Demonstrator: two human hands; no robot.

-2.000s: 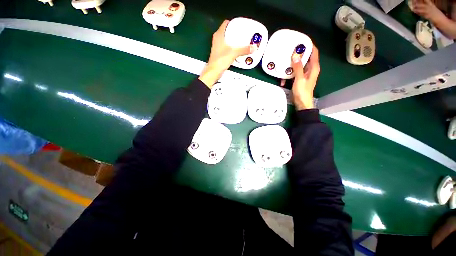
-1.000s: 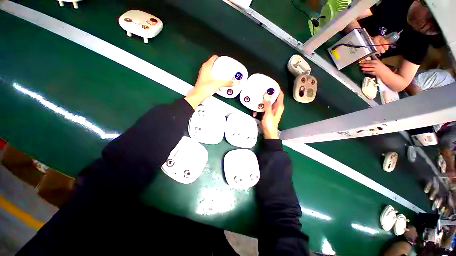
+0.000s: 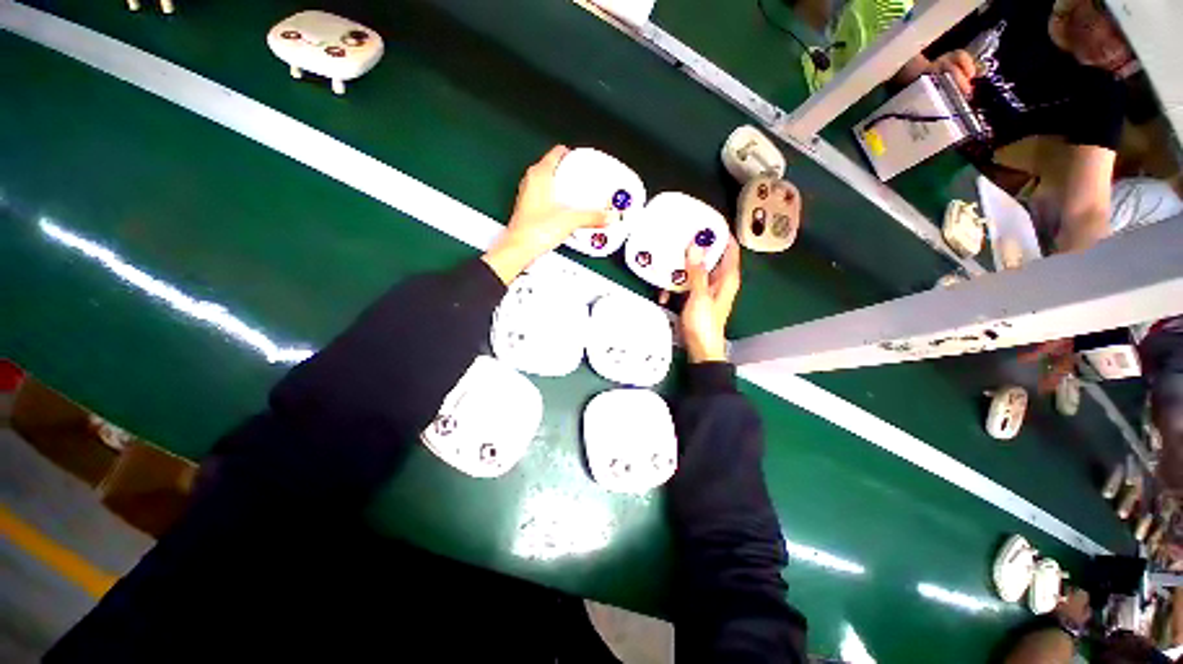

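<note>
My left hand (image 3: 535, 218) holds a white plug-in unit (image 3: 594, 182) with its small round display lit blue. My right hand (image 3: 710, 296) holds a second white plug-in unit (image 3: 668, 234), its display also lit blue. The two units are side by side, faces up, over the pale rail; each thumb lies on its unit's face near the display. Below my hands, several white rounded pieces (image 3: 629, 340) are grouped on the green worktop (image 3: 389, 448), with small round spots and no lit display. The undersides of the held units are hidden.
Other units lie on the dark green belt, one at upper left (image 3: 324, 47) and a pair (image 3: 768, 214) beyond my right hand. A grey metal post (image 3: 934, 311) stands at the right. Across the line, a person handles a silver box (image 3: 912, 126) near a green fan (image 3: 867, 33).
The view has shifted since the earliest frame. Over the last second the belt units have moved slightly left. The person across has moved their hands. My hands still hold both units.
</note>
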